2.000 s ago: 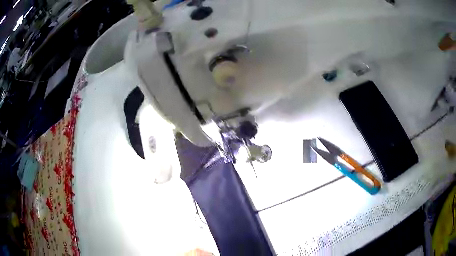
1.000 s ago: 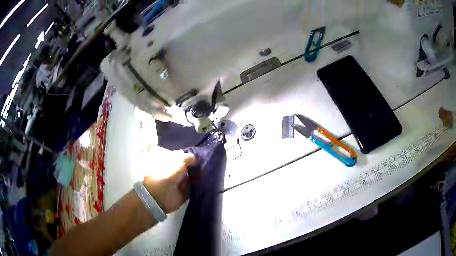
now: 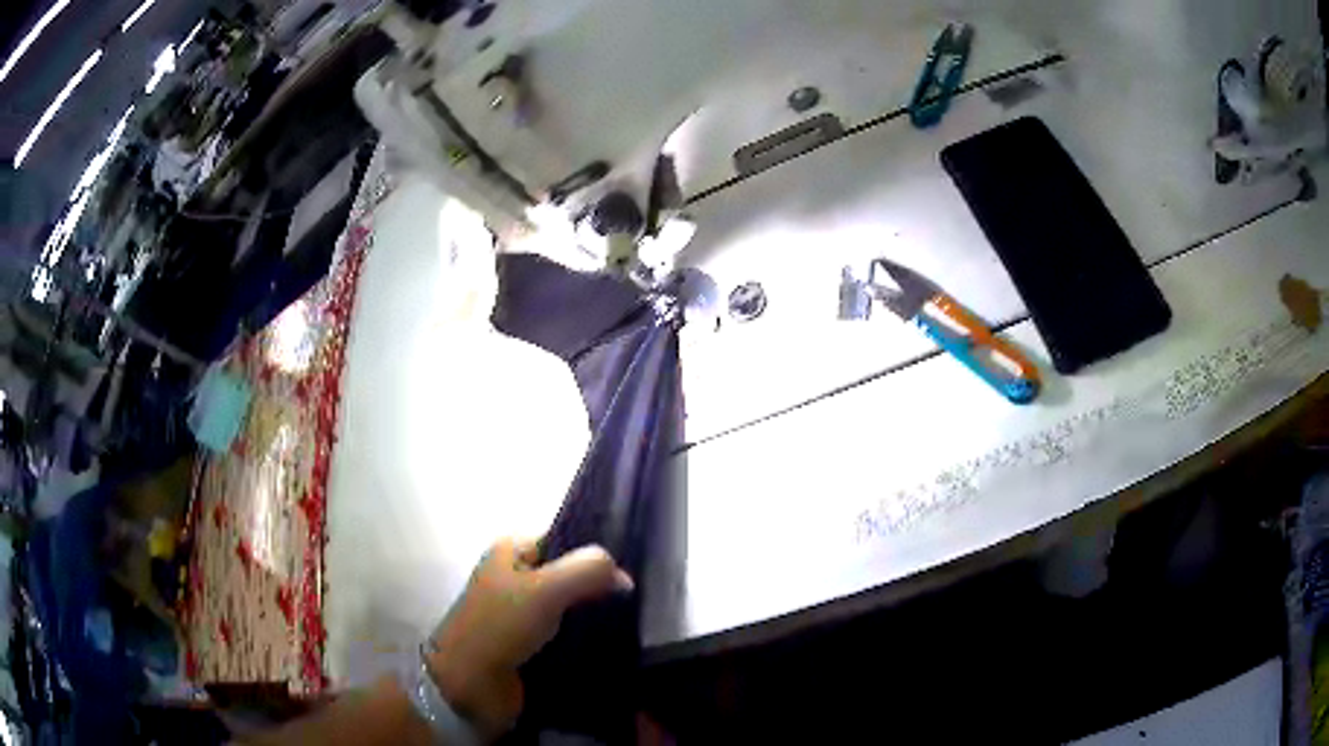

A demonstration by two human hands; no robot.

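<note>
The dark purple-looking fabric (image 3: 630, 423) runs from under the presser foot (image 3: 666, 299) down over the table's front edge. A part of it spreads to the left of the foot. My left hand (image 3: 532, 619), with a pale band at the wrist, grips the fabric near the table's front edge, thumb on top. The fabric is drawn into folds between the hand and the foot. The sewing machine head (image 3: 474, 161) stands above, at the upper left. My right hand is not in view.
To the right lie the orange and blue snips (image 3: 962, 335), a small grey plate (image 3: 856, 293) and a black smartphone (image 3: 1057, 244). A blue-green clipper (image 3: 942, 76) lies behind. Brown board with red edges (image 3: 270, 496) is at left.
My left hand came into view and took hold of the fabric near the foot, then moved down along it to the table's front edge. The camera view has shifted.
</note>
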